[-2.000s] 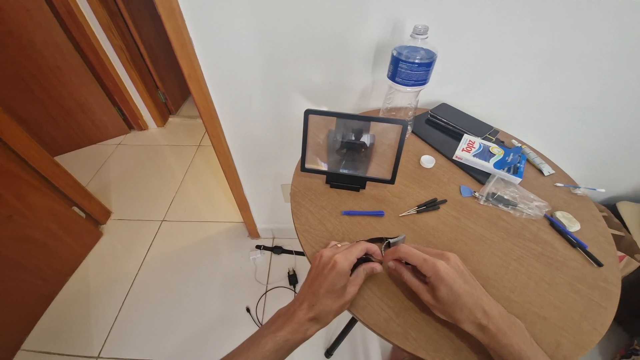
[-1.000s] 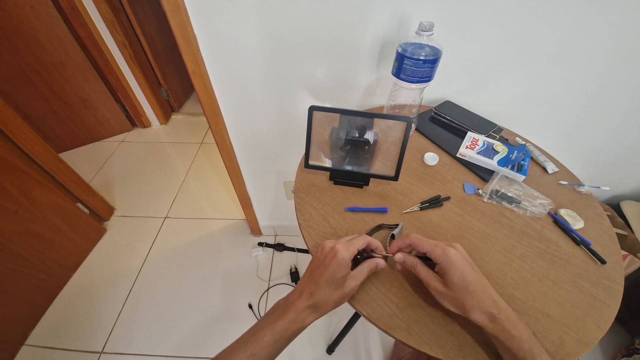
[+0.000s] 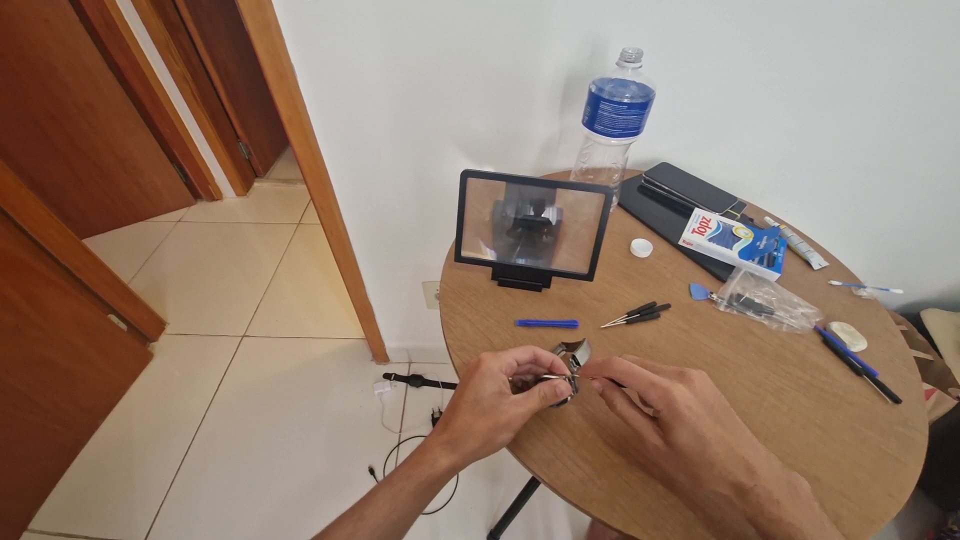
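Near the table's left edge, my left hand holds a metal-banded wristwatch, its case mostly hidden by the fingers. My right hand pinches a thin screwdriver whose tip points at the side of the watch; whether it touches cannot be told. Just beyond the hands lie a blue plastic pry tool and several small black-handled screwdrivers. A black-framed magnifier on a stand is upright behind them.
On the round wooden table are a plastic bottle, a white cap, a cotton-swab box, a phone, a clear bag, a tube and a black pen-like tool. A cable and another watch are low at the left.
The watch has been turned between my hands, and more of its metal band shows above the fingers. My right hand has drawn slightly away from my left.
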